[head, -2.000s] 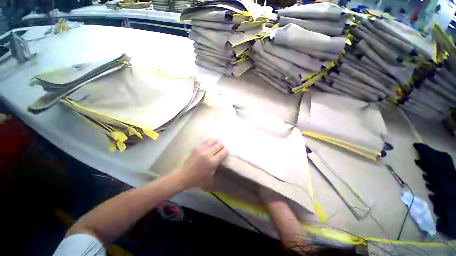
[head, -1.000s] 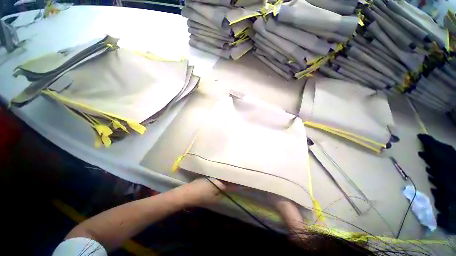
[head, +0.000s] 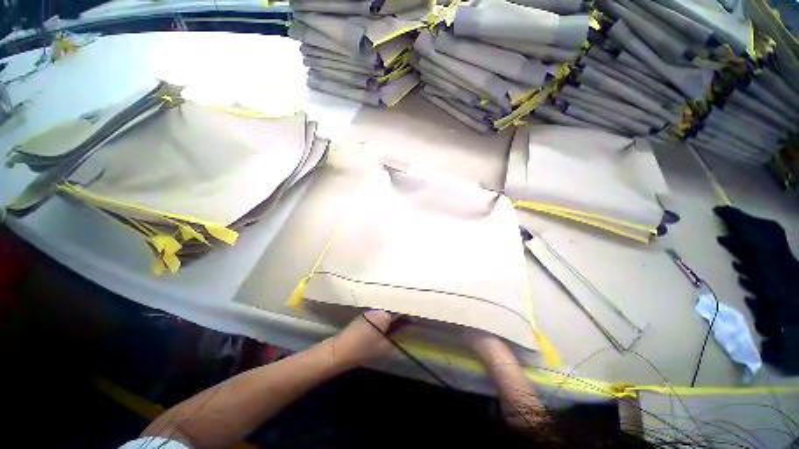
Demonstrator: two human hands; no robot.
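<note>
The beige fabric panel point(head: 420, 245) lies in front of me, with yellow edge tape point(head: 319, 254) down both sides and loose tails at its lower corners. A fold line runs along its near edge. My left hand point(head: 372, 333) is at the near edge, left of the middle, with its fingertips under the panel. My right hand point(head: 499, 359) reaches up from below at the near edge, its fingers also hidden under the panel. Whether the fingers grip the fabric is hidden. Dark hair strands cross the view near the right arm.
A pile of panels point(head: 210, 167) lies left. Bundled panels point(head: 517, 53) stand at the back. A folded panel point(head: 587, 180), narrow strips point(head: 583, 289), a slim tool point(head: 683, 266), a white cloth point(head: 729, 333) and black pieces point(head: 764, 281) lie right. A yellow strip point(head: 578, 382) follows the front edge.
My left hand has gone from on top of the panel to under its near edge. The near edge, folded up earlier, now lies down flatter. The view has shifted slightly.
</note>
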